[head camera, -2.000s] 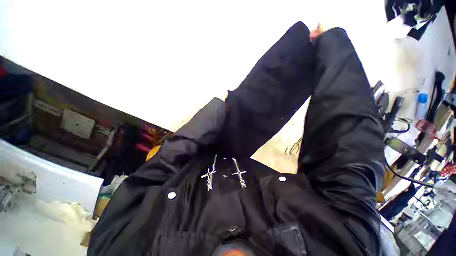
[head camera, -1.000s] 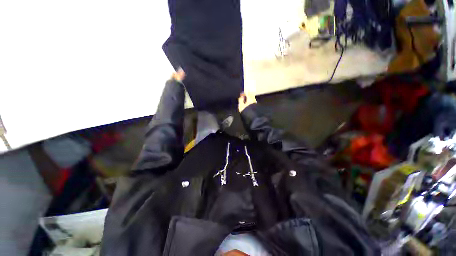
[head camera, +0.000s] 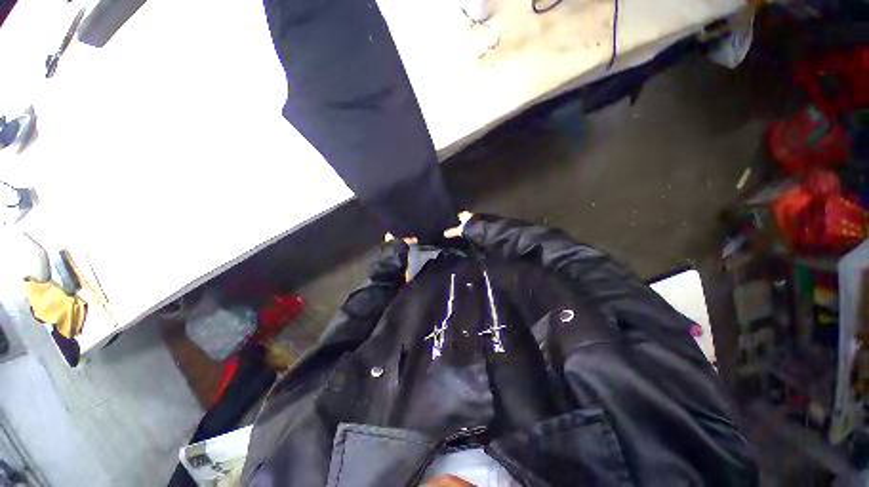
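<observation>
Black trousers lie across the white tabletop and hang over its near edge towards my body. My left hand holds the near end of the cloth at its left side, close to my jacket. My right hand holds the same end at its right side. Both hands are small in view, with only the fingers showing past the jacket sleeves. The grip itself is partly hidden by the cloth and sleeves.
The white table has a dark grey block at its far left. A mustard cloth lies at its left end near thin tools. Red bags stand on the right. A white surface is behind my right arm.
Both hands have drawn the near end of the trousers closer to my body, and they are now nearer each other. The view has turned, showing the table's left end.
</observation>
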